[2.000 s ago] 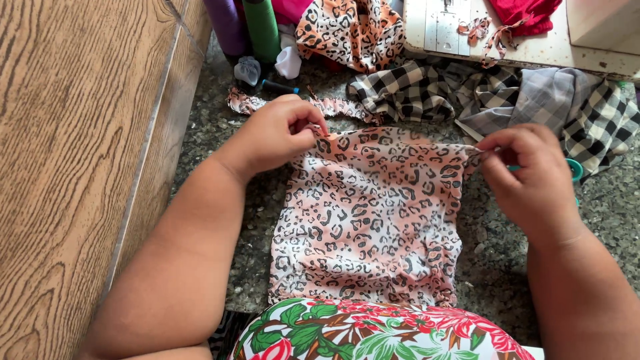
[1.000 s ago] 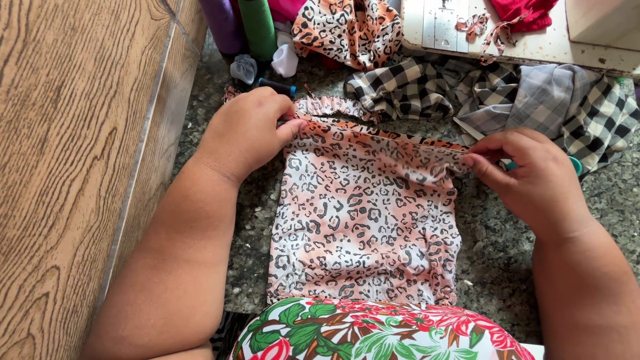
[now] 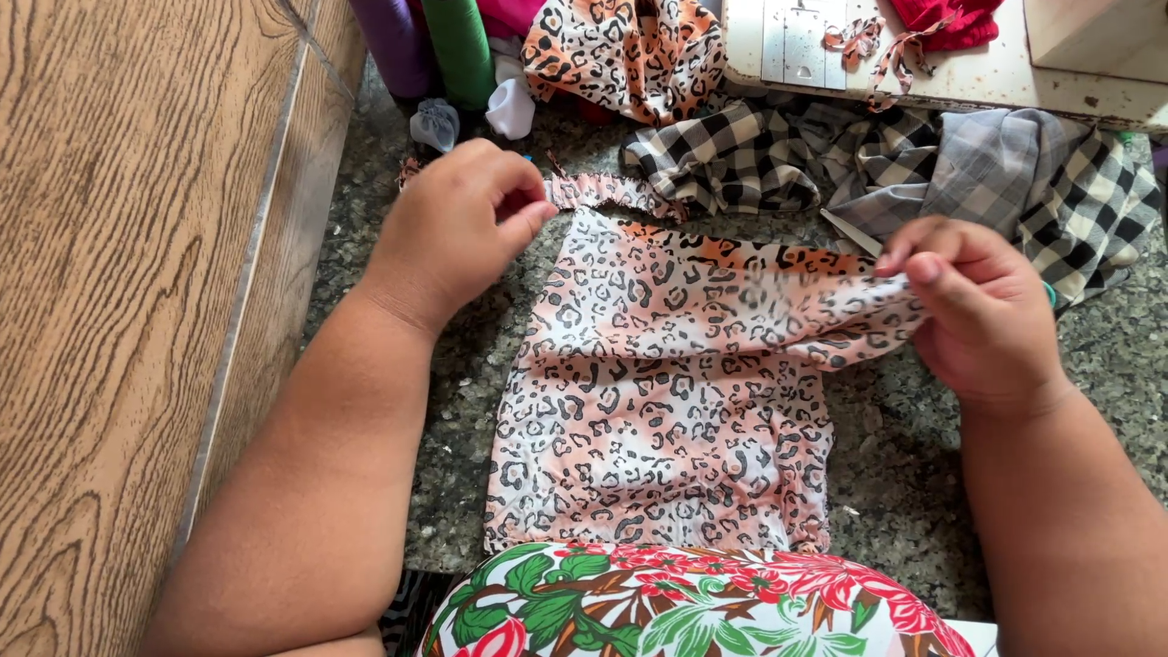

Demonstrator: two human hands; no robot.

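Note:
A piece of leopard-print fabric [image 3: 666, 411] lies on the speckled stone counter in front of me. My right hand [image 3: 981, 310] pinches its upper right corner between thumb and fingers and lifts it, so folds run across the cloth. Just off the fabric's upper left corner, my left hand [image 3: 465, 233] hovers with thumb and index finger slightly apart and nothing seen between them. A gathered leopard-print strip [image 3: 607, 192] lies beyond the top edge. Scissors [image 3: 853, 233] show partly behind my right hand.
Black-and-white checked cloth [image 3: 730, 160] and grey plaid cloth [image 3: 990, 164] lie behind. A sewing machine bed [image 3: 967, 87] stands at the back right. Purple [image 3: 397, 46] and green thread cones [image 3: 458, 50] stand at the back left, near more orange leopard-print fabric [image 3: 630, 55]. Wood-patterned tiles [image 3: 137, 228] border the left.
My left hand has let go of the fabric's upper left corner. My right hand still holds the upper right corner, now raised with the cloth folded below it.

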